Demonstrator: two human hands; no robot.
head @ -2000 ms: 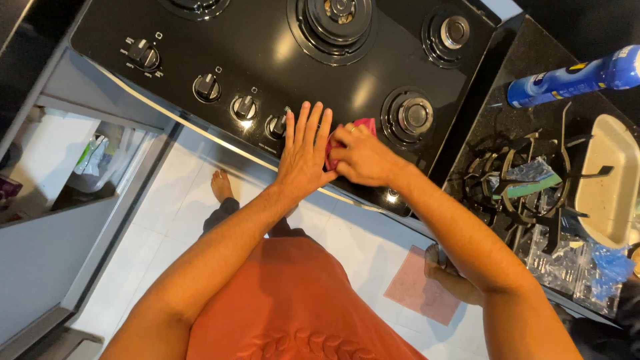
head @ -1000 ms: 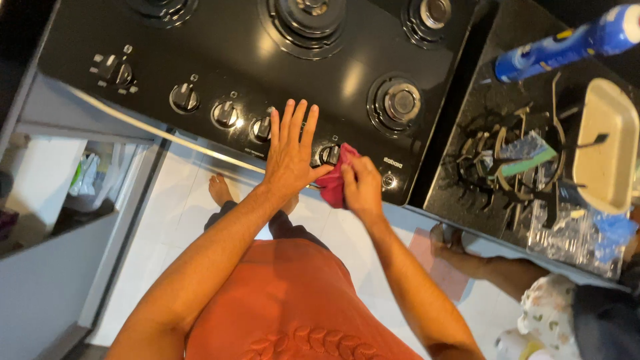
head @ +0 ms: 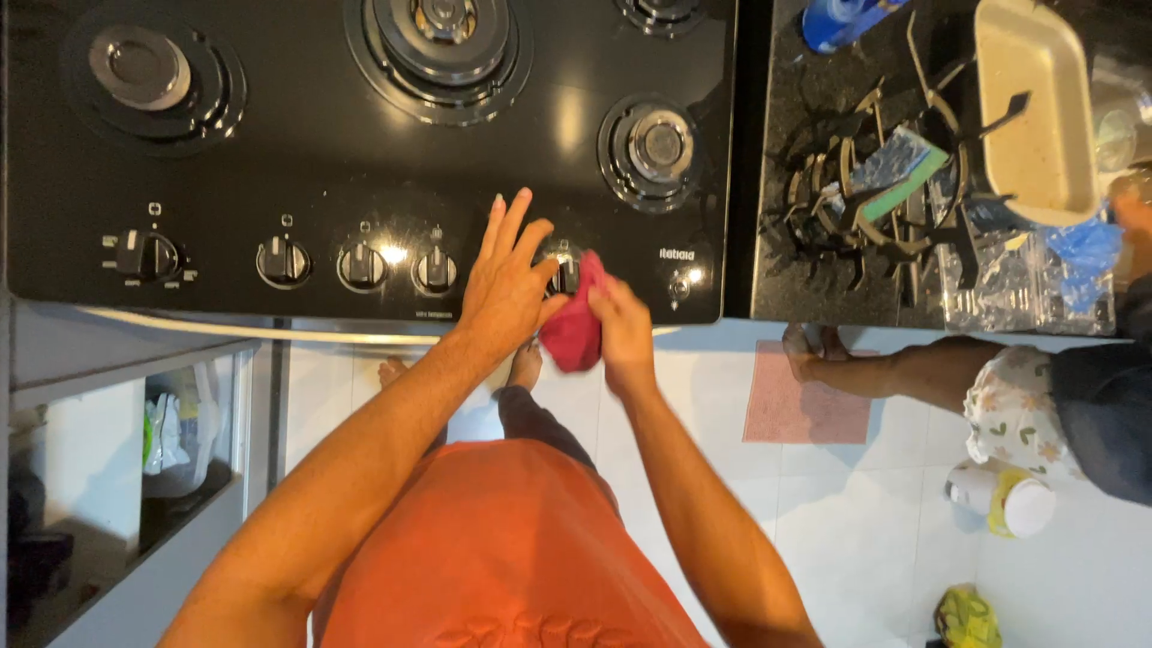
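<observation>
My left hand [head: 506,283] rests with spread fingers on the front of the black glass gas cooktop [head: 315,180], between two control knobs, holding nothing. Just right of it, my right hand [head: 624,331] grips a dark pink cloth [head: 576,328] at the rightmost control knob [head: 565,274]. Part of the cloth hangs over the cooktop's front edge. Another knob [head: 436,268] is left of my left hand. The front right burner [head: 661,146] and the large central burner [head: 445,36] have no grates over them.
On the dark stone counter [head: 783,99] at the right are stacked metal pan supports [head: 846,171], a green-and-blue sponge [head: 903,184], a beige tray [head: 1035,108], clear plastic packaging [head: 990,288] and a blue can [head: 832,22]. Another person's leg [head: 900,371] is near a pink mat [head: 792,405].
The cloth in my right hand has moved from the cooktop's surface beside my left hand to its front edge by the rightmost knob. Another person's clothing has come into view at the right.
</observation>
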